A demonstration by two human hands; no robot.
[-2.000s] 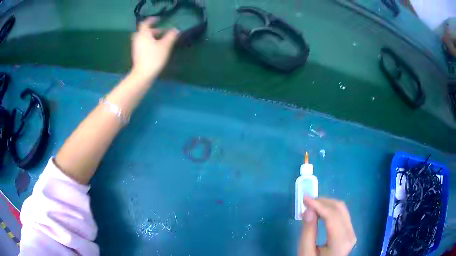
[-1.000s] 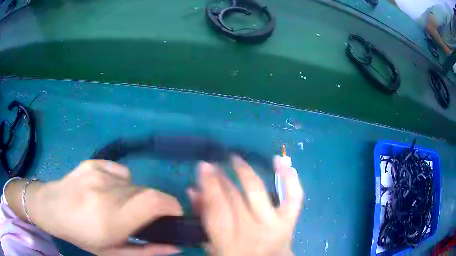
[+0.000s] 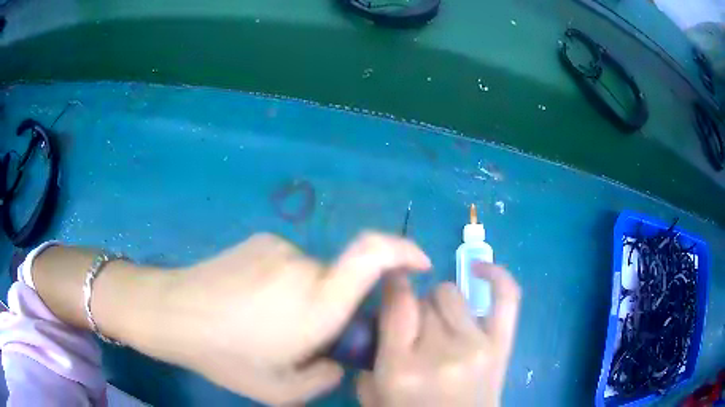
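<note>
My left hand (image 3: pixel 262 318), blurred, comes from the left with a bracelet at the wrist and holds a dark headband (image 3: pixel 359 340), mostly hidden between my hands. My right hand (image 3: pixel 445 334) is close against it, fingers bent around the same piece. A thin dark wire (image 3: pixel 407 219) sticks up above the fingers. The glue bottle (image 3: pixel 474 266), white with an orange hub, lies on the bench just beyond my right fingers, its lower end partly covered by them.
The blue parts bin (image 3: pixel 610 318) full of thin black parts is at the right. Headband assemblies lie on the green belt (image 3: pixel 604 79) and at the bench's left (image 3: pixel 52 183). A faint ring mark (image 3: pixel 293 200) is on the bench.
My left hand went from the belt to the bench front, bringing a headband. The wide arc seen a second ago is now mostly hidden. My right hand has left the bottle and joined it.
</note>
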